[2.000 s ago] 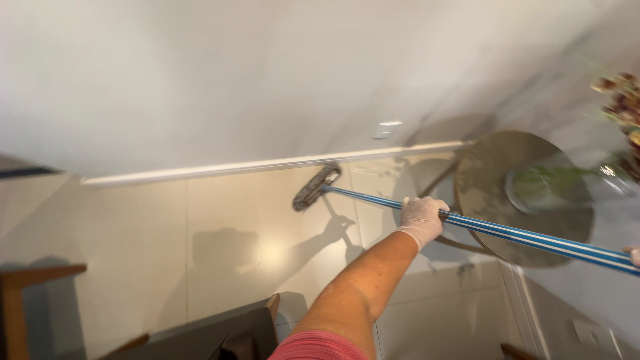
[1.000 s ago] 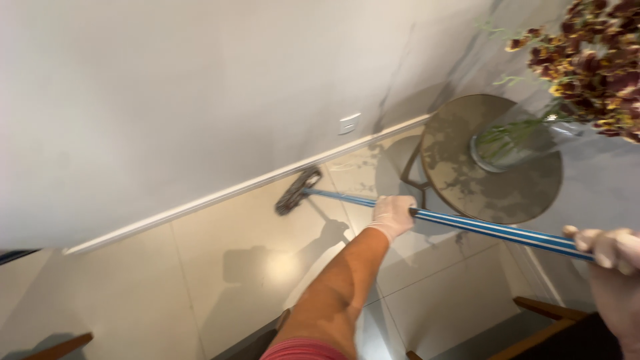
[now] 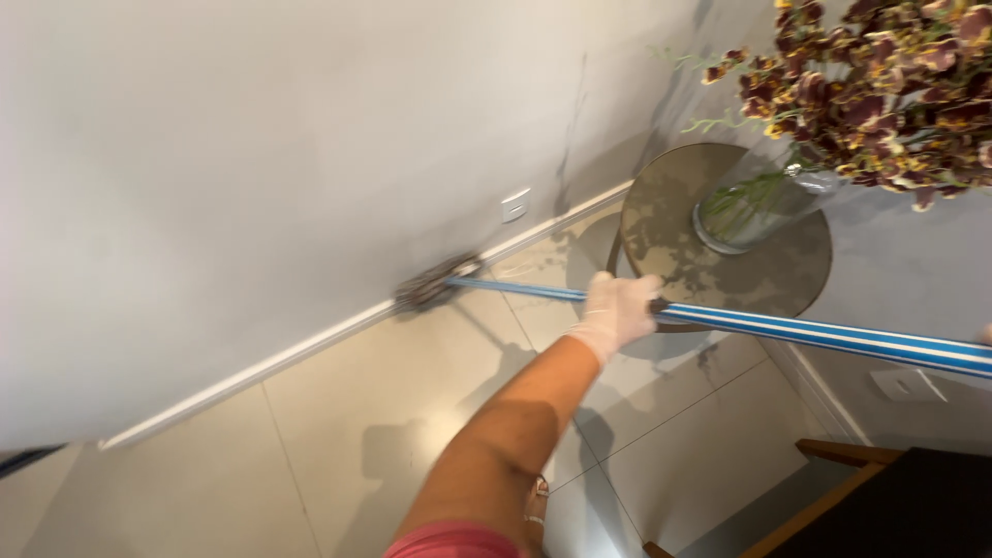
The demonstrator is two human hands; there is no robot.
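My left hand (image 3: 618,311), in a pale translucent glove, is closed around a blue-and-white striped pole (image 3: 821,335) just by its dark collar. The pole runs from the right edge to a blurred grey-brown mop or brush head (image 3: 439,284), which lies along the white baseboard (image 3: 325,335) at the foot of the wall. Only a sliver of my right hand (image 3: 988,334) shows at the right edge, beside the pole; its grip is cut off by the frame.
A round brown side table (image 3: 659,209) stands in the corner, carrying a glass vase (image 3: 744,209) of maroon and yellow flowers (image 3: 876,101). A wooden chair with a dark seat (image 3: 907,504) is at lower right. Wall plates (image 3: 515,205) sit above the baseboard.
The mop or brush head has moved from the floor tiles up against the baseboard. My right hand, seen on the pole one second ago, is now almost out of view. The view has shifted.
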